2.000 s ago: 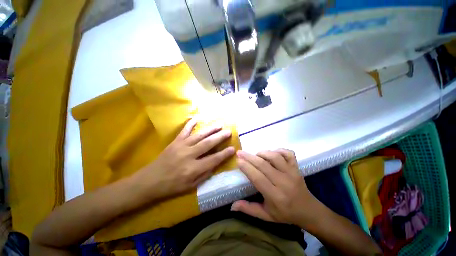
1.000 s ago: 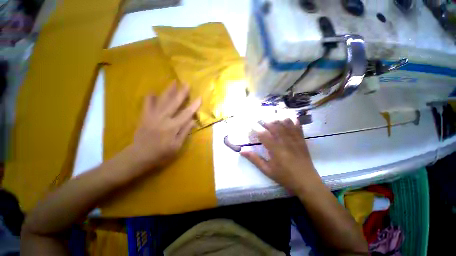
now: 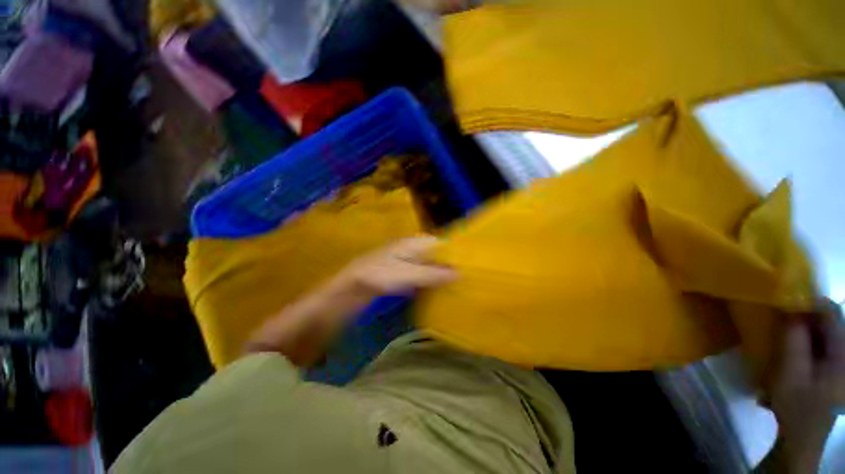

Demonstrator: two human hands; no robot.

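A mustard-yellow garment piece (image 3: 556,287) stretches between my two hands, over the table edge beside the blue crate. My left hand (image 3: 408,264) holds its left end near the crate. My right hand (image 3: 806,356), blurred at the right edge of the picture, holds its gathered right end. Folds and a raised flap show on its right part. The blue crate (image 3: 255,211) holds other yellow pieces (image 3: 315,250), one hanging over its near rim. The sewing machine head is not in view.
A stack of cut yellow pieces (image 3: 574,69) lies on the white table (image 3: 783,130) at the top right. Pink, red, orange and dark cloth items lie on and around the floor at the left, blurred. A pale bag-like item (image 3: 287,32) is at the top.
The view has swung left, from the machine to the crate. The yellow piece has left the needle area and is now lifted between both hands. The right hand has taken hold of it.
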